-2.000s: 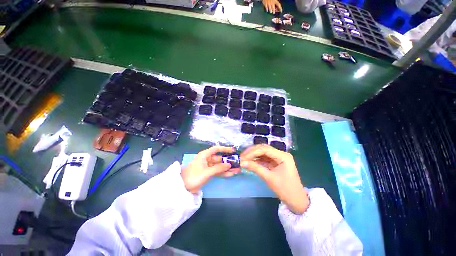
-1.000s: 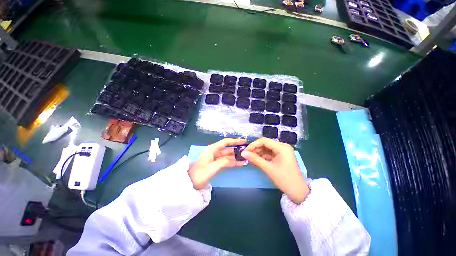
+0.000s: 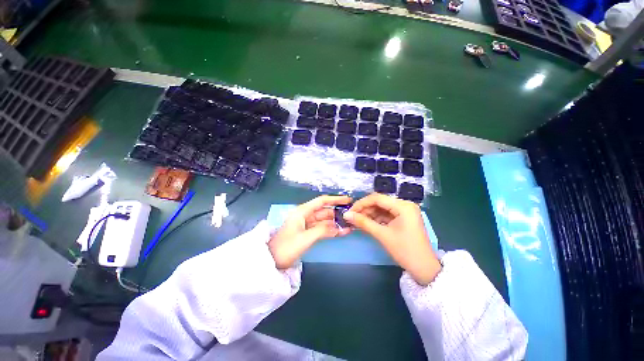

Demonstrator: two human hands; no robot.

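A small dark watch case or display module [image 3: 342, 216] is held between my two hands, mostly covered by the fingers. My left hand [image 3: 303, 229] grips it from the left with thumb and fingers. My right hand [image 3: 392, 225] has its fingertips on its right side. Both hands are over a light-blue film or mat [image 3: 353, 249]. Beyond them lies a clear blister tray [image 3: 318, 163] with rows of separate black squares and a bare area at its front left. A darker, tightly packed blister tray [image 3: 212, 134] lies left of it.
Left are a black compartment tray [image 3: 42, 106], brown-orange block [image 3: 168, 183], blue stick [image 3: 169, 224], white box with cable [image 3: 125, 234] and white scraps [image 3: 219, 209]. Right are glossy blue film [image 3: 521, 233] and a black tray stack [image 3: 600, 204]. Small units [image 3: 476, 51] lie on the green belt [image 3: 282, 49].
The view has shifted, so the trays sit higher in the picture. The held unit first shows a pale, shiny face, then a dark one. Both hands stay on it.
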